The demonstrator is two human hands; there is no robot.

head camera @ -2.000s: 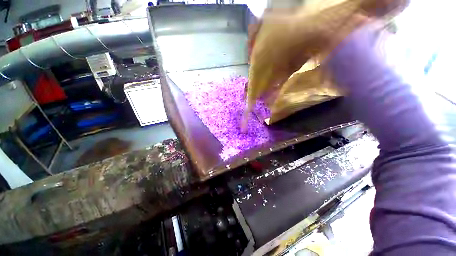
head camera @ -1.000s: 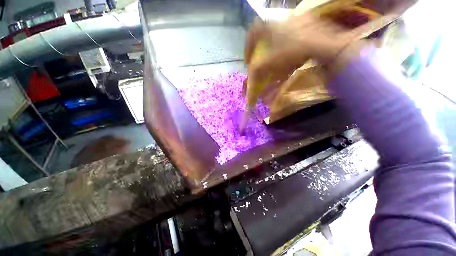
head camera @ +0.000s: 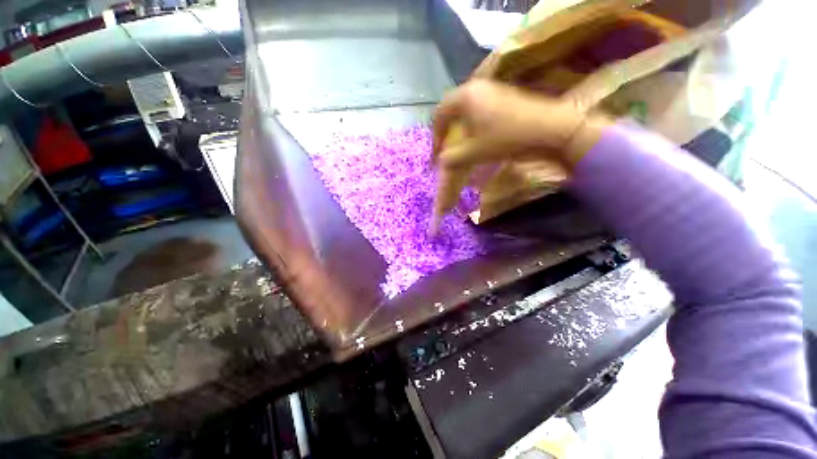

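Note:
Fine purple granules (head camera: 376,179) lie heaped on the floor of the grey metal hopper (head camera: 349,76). My right hand (head camera: 511,125), in a purple sleeve, is closed around a yellowish tool (head camera: 445,184). Its pale narrow tip points down into the darker purple granules; the tip is blurred. An open brown-yellow paper sack (head camera: 528,184) lies at the hopper's right side, behind and beneath my right hand. My left hand is not in view.
Below the hopper is the dark machine top (head camera: 528,359) with scattered light granules. A worn, stained machine cover (head camera: 161,350) is at the lower left. A silver ribbed duct (head camera: 134,45), a red object (head camera: 61,148) and blue bins (head camera: 139,206) are behind at the left.
The hopper sits further left in the view. My right hand is lower and less blurred, still on the tool. More of the sack's open mouth shows above it.

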